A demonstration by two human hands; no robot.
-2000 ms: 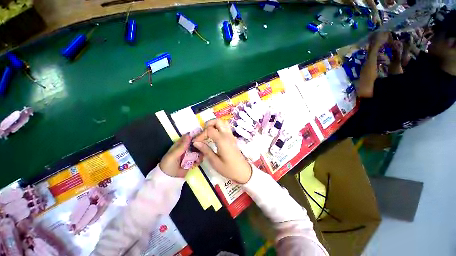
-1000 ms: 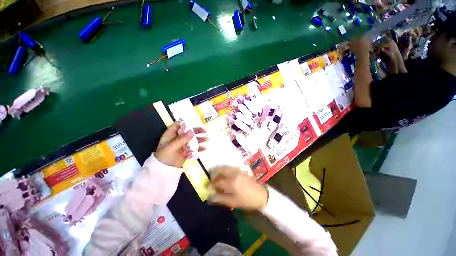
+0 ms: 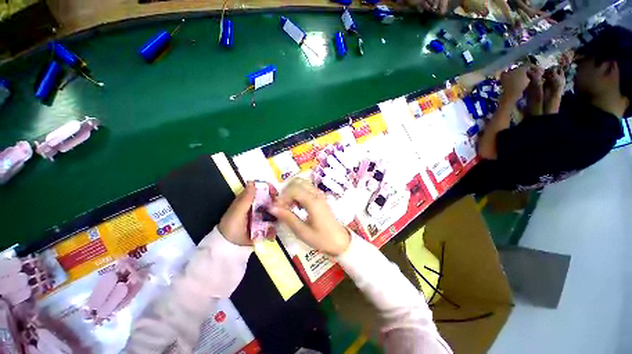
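My left hand (image 3: 239,216) holds a pink housing (image 3: 262,228) upright over the yellow backing sheet (image 3: 278,269). My right hand (image 3: 313,216) has its fingertips at a small dark square pad (image 3: 266,213) on the housing; whether the fingers grip it cannot be told. The yellow sheet lies on a black mat (image 3: 201,187). Partly assembled pink units (image 3: 332,171) with dark squares lie on the printed cardboard sheets to the right. More pink housings (image 3: 114,290) lie at the left.
A green conveyor belt (image 3: 180,104) runs beyond the sheets, carrying blue battery packs (image 3: 260,77) and pink housings (image 3: 66,137). An open carton (image 3: 471,256) stands below the bench edge at right. A person in dark clothing (image 3: 568,138) works at the right.
My right hand has come up from the yellow sheet to the housing, and the housing now shows the dark pad. The battery packs and housings on the belt have shifted right.
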